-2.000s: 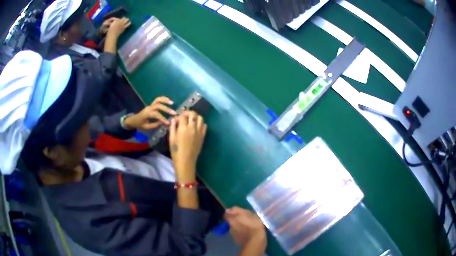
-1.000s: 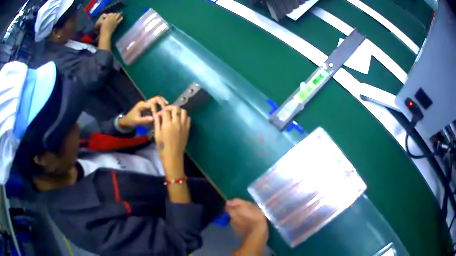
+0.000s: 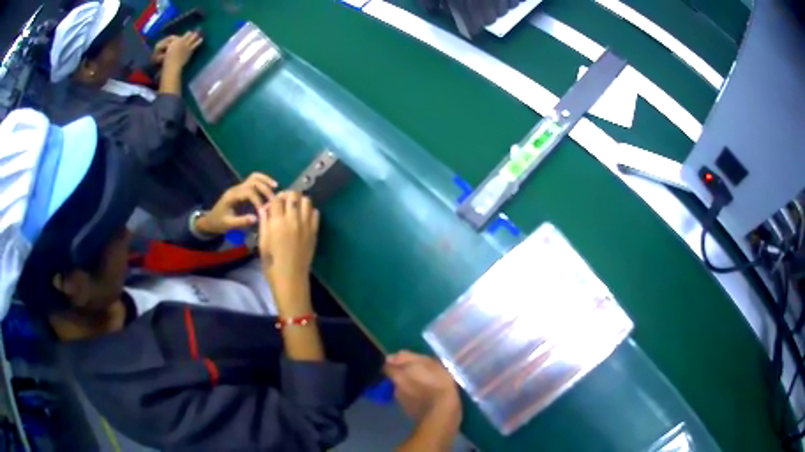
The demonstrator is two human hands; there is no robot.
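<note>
My left hand (image 3: 426,388) is low in the middle, its fingertips at the bench edge beside a seated worker's dark sleeve (image 3: 256,371). Its fingers are partly hidden, and I cannot tell whether they grip anything. My right hand is out of the picture. Just right of my left hand, a shiny silvery square pack with copper-brown stripes (image 3: 530,331) lies on the green bench (image 3: 388,247). The seated worker's two hands (image 3: 287,234) are together over a dark grey holed bar (image 3: 322,175); the small part at the fingertips is too small to identify.
A flat grey bar with a green label (image 3: 540,141) lies across the bench by blue tape. A second silvery pack (image 3: 236,71) and another worker (image 3: 132,97) are at upper left. A pale grey machine housing (image 3: 750,115) with red light and black cable stands right. Dark finned parts (image 3: 481,13) are at top.
The view has shifted slightly, moving the bench items left. The seated worker's hands have moved down-left along the holed bar, exposing its upper end. My left hand stays at the bench edge.
</note>
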